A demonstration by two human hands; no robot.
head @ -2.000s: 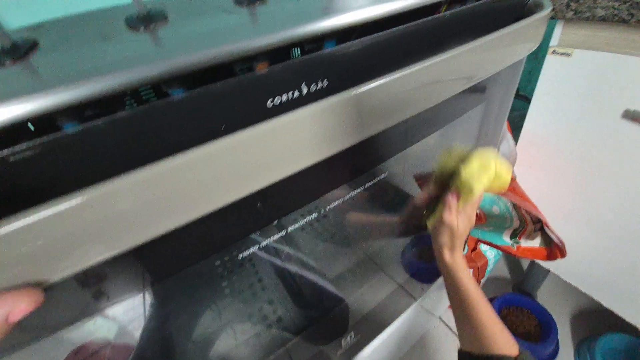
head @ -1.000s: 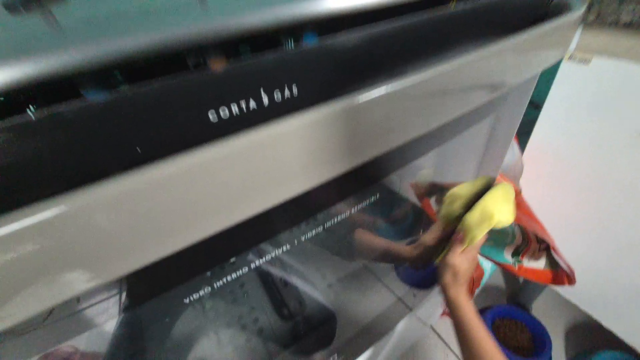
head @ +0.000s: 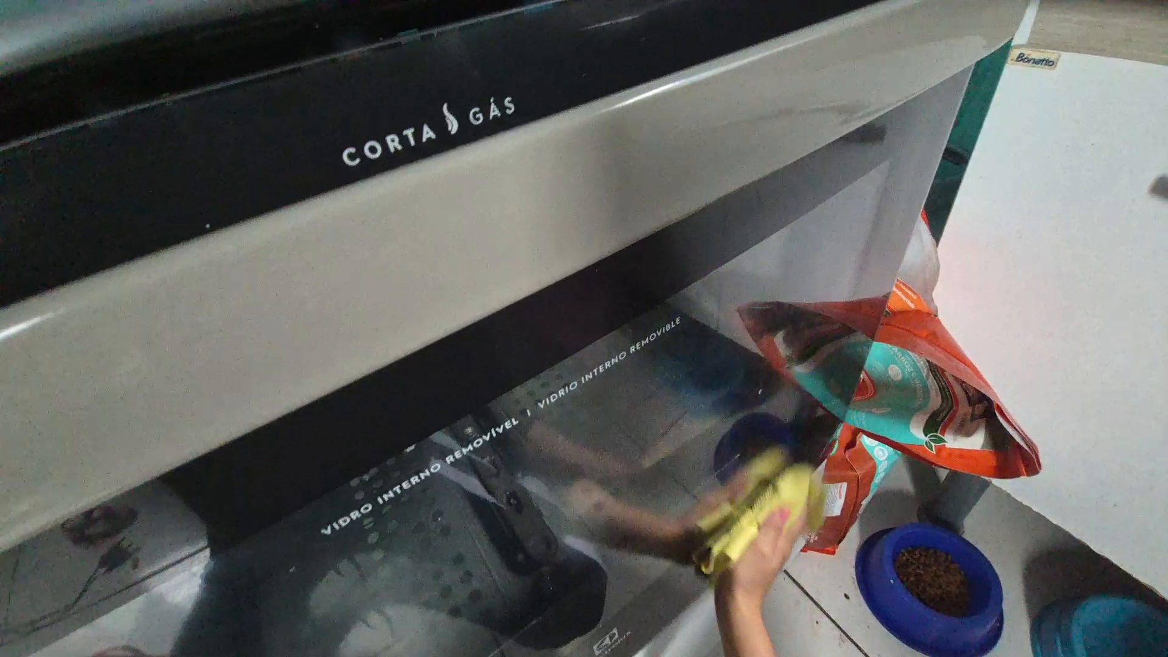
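My right hand [head: 759,557] grips a folded yellow cloth [head: 776,506] and presses it against the dark oven door glass [head: 639,511] of a stove, low near its right edge. The glass mirrors the hand and cloth. Above the glass runs the stove's wide beige-grey handle bar [head: 511,237], and over that a black panel [head: 274,173] with white lettering. My left hand is not in view.
Right of the stove, an orange and teal pet food bag [head: 922,383] leans beside a white panel [head: 1077,274]. On the tiled floor stand a blue bowl of kibble [head: 931,584] and a teal bowl [head: 1095,625].
My right hand has moved the yellow cloth down along the door glass. The fingers of my left hand, at the left edge two seconds ago, have left the view.
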